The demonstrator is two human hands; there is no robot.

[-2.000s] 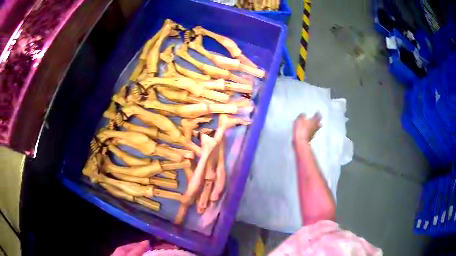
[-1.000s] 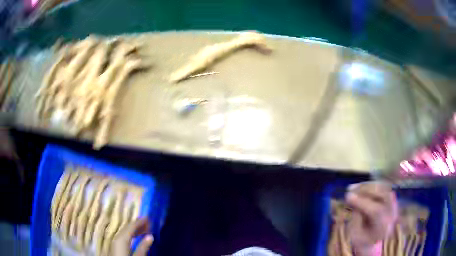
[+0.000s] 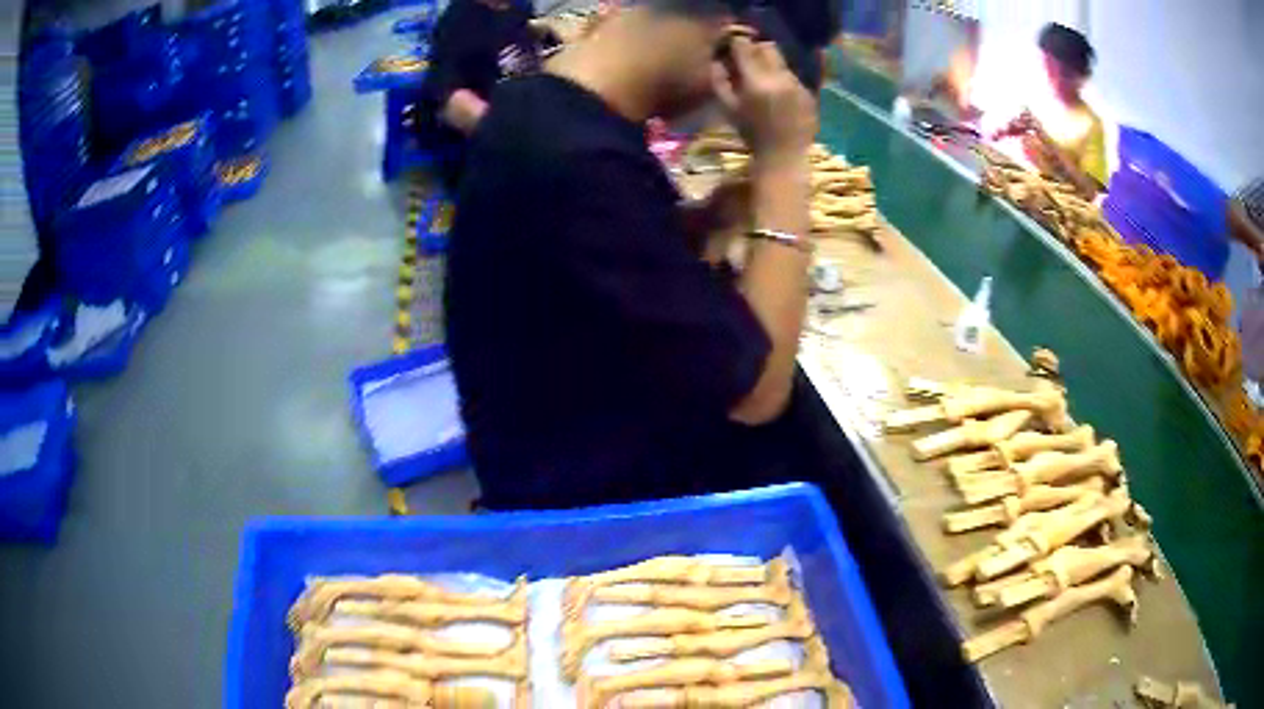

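Note:
A blue tray (image 3: 555, 519) lies nearest in front of me, cut off by the bottom edge. In it, tan figure legs (image 3: 679, 626) lie in two neat columns on a white liner sheet (image 3: 549, 651). More tan legs (image 3: 1047, 513) lie in a row on the bench at the right, several with square peg ends towards me. Neither my left hand nor my right hand is in the picture.
A person in dark clothing (image 3: 582, 305) stands between the tray and bench. A white nozzle bottle (image 3: 975, 317) stands on the bench (image 3: 908, 298). The green conveyor (image 3: 957, 249) and orange parts (image 3: 1178, 312) run at right. An empty-looking blue tray (image 3: 412, 416) and stacked blue trays are left.
The view has swung from the bench front to the left-hand tray and the person beside it. Both hands, seen earlier over the trays, have left the picture.

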